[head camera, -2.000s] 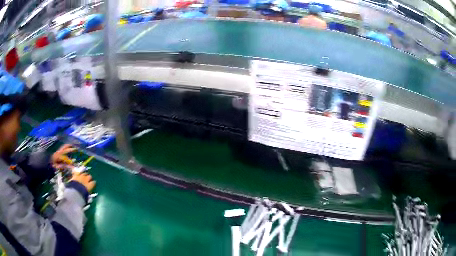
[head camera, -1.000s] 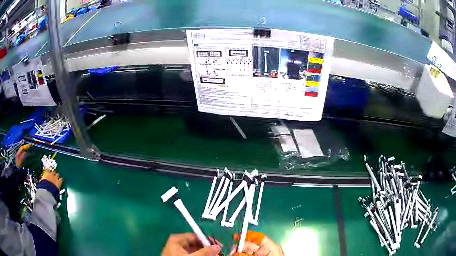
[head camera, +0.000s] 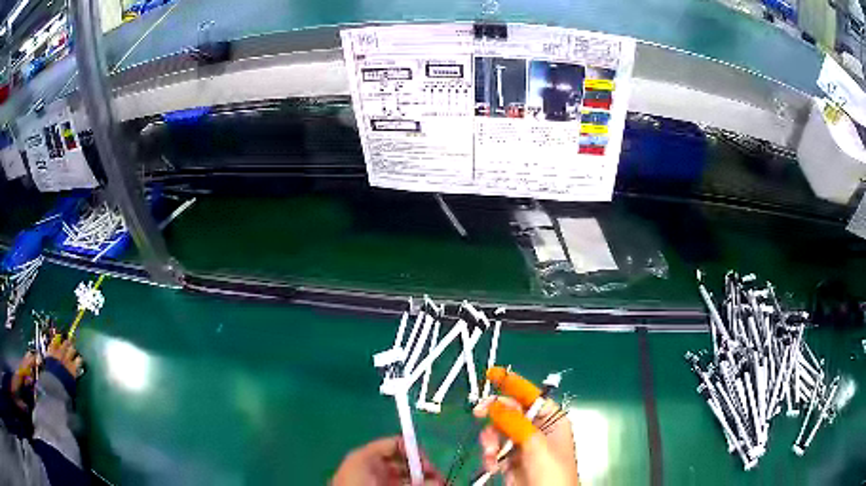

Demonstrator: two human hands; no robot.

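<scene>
My left hand [head camera: 385, 463] is at the bottom centre, cut off by the lower edge, gripping a white cable assembly [head camera: 408, 429] that points up and has a wide white end block. My right hand [head camera: 534, 439], with orange covers on two fingers, is just right of it. It pinches a thin piece with a small white end [head camera: 552, 381] and fine dark wires. Behind my hands, a small group of white cable assemblies [head camera: 470, 359] lies fanned and crossed on the green mat. The held cable's end overlaps this group in view.
A large cable pile [head camera: 760, 380] lies at right, beyond a dark dividing line. A metal rail [head camera: 380, 302] runs behind, then a clear bag [head camera: 598, 275] and an instruction sheet [head camera: 494, 123]. A neighbour's hands [head camera: 62, 359] and a blue tray [head camera: 100, 237] are at left.
My right hand has moved up and right and now shows a small white-ended piece with thin wires. The cable in my left hand is more upright. The neighbour's hands have moved down and left.
</scene>
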